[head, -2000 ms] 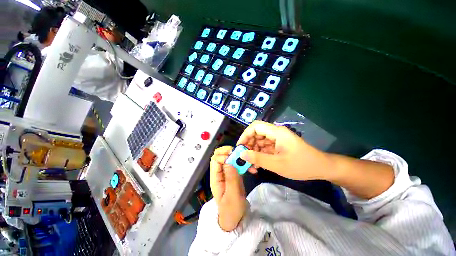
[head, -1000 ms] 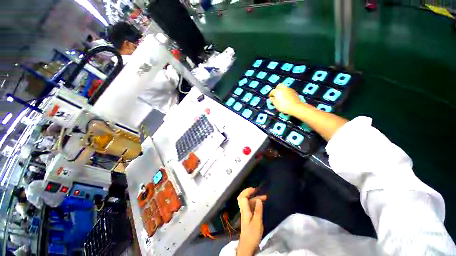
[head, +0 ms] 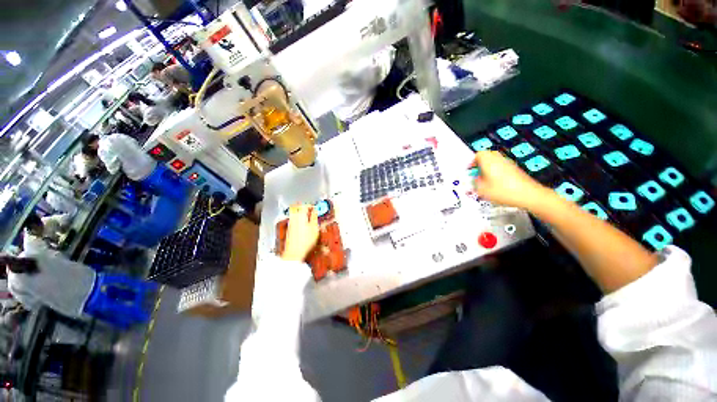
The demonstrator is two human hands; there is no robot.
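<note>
My left hand [head: 300,233] reaches over the orange-brown fixture blocks [head: 329,253] at the machine's left. Its fingertips are beside a light-blue housing [head: 321,207] sitting in the fixture; what they touch or hold is hidden. My right hand [head: 501,180] is closed above the right side of the white machine table [head: 409,263], with a bit of light blue showing at its fingertips, seemingly a housing. The black parts tray [head: 542,174] with rows of light-blue housings lies to the right, partly behind my right forearm.
A dotted plate [head: 401,174] and a single orange-brown block [head: 383,213] lie on the machine table. A brass-gold working head [head: 292,140] hangs behind the fixtures. A red button [head: 487,239] is near the front right corner. People in white work at the far left.
The view has swung left. My left hand has moved from near my lap to the fixtures. My right hand has moved from over the tray to the machine table's right side, light blue at its fingertips.
</note>
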